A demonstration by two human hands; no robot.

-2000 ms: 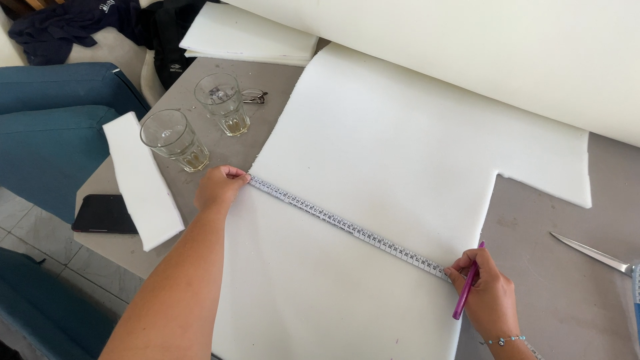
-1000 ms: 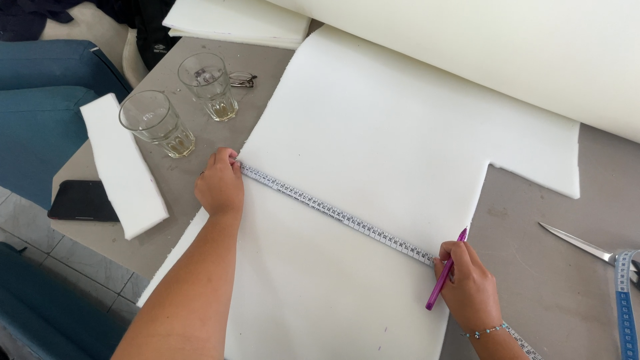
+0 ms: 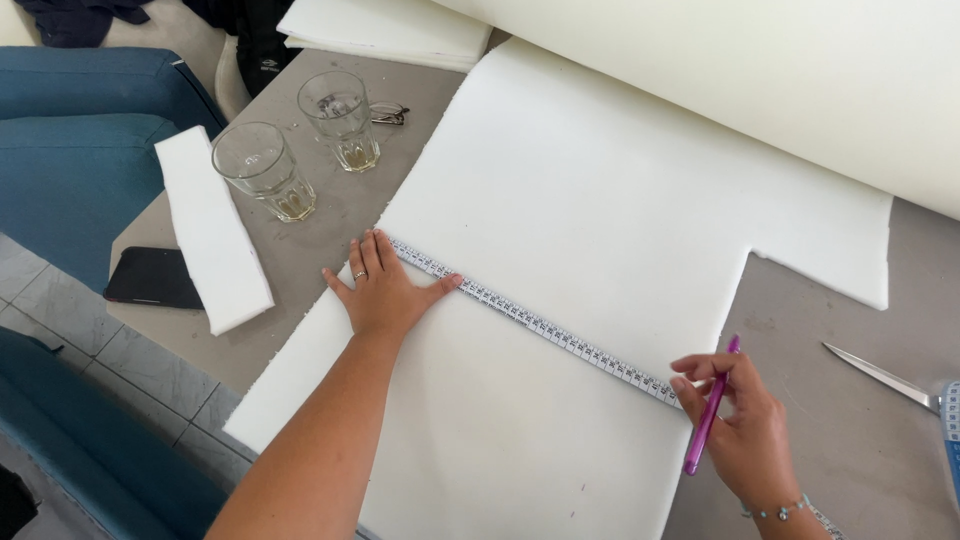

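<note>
A white foam sheet [image 3: 600, 202] lies on the table, and a white measuring tape [image 3: 540, 322] runs slantwise across it. Fingers spread, my left hand [image 3: 386, 289] presses flat on the sheet's left edge and on the tape's end, with the thumb at the tape. My right hand [image 3: 739, 420] holds a purple pen [image 3: 709, 416] between its fingers, by the sheet's right edge. Thumb and forefinger of that hand are near the tape; whether they touch it, I cannot tell. More of the tape shows behind my right wrist.
Two drinking glasses [image 3: 266, 172] [image 3: 341, 124], eyeglasses [image 3: 390, 113], a narrow foam strip [image 3: 214, 232] and a dark phone [image 3: 154, 277] are at the left. A large foam roll [image 3: 750, 67] covers the far side. Scissors [image 3: 885, 375] lie right, near blue-and-white tape [image 3: 951, 427]. Blue chairs [image 3: 75, 157] adjoin the table.
My left hand has gone from pinching the tape's end to lying spread on it. The fingers of my right hand have loosened from the tape, with the pen still held.
</note>
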